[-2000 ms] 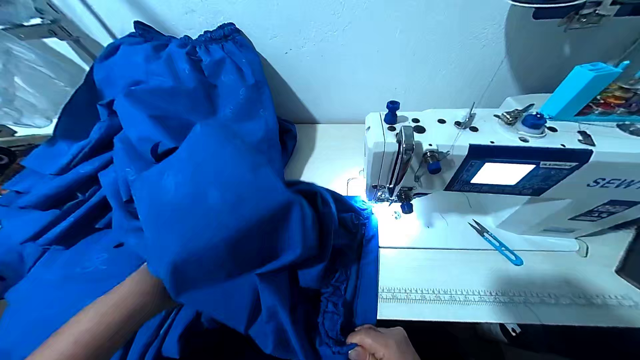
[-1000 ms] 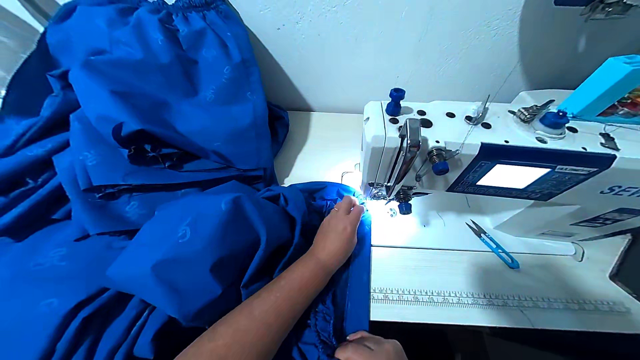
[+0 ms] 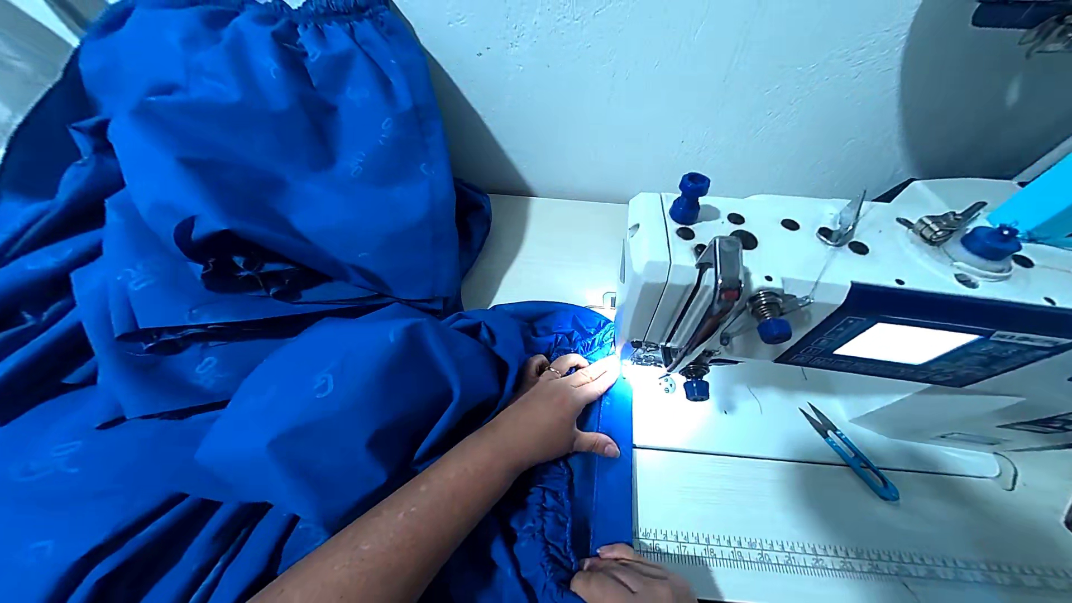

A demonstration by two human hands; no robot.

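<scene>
Blue printed fabric [image 3: 285, 151] with gathered edges is heaped across the left of the table, and its flat hem strip [image 3: 614, 494] runs up to the needle area of a white sewing machine [image 3: 770, 276]. My left hand [image 3: 563, 406] lies on the gathered part beside the presser foot [image 3: 649, 356], fingers spread, pressing the cloth down. At the front table edge my right hand [image 3: 632, 578] grips the lower end of the strip, fingers curled. The machine's lamp lights the cloth at the needle brightly.
Blue-handled thread snips [image 3: 854, 456] lie on the machine bed, right of the needle. A printed ruler scale [image 3: 796, 557] runs along the table front. The wall [image 3: 653, 92] rises behind the machine. A light-blue holder [image 3: 1038, 205] stands at the right.
Two seconds ago my left arm was under the raised fabric; it now lies over the cloth, with the hand by the presser foot. The lifted fabric has come down. My right hand remains at the strip's lower end.
</scene>
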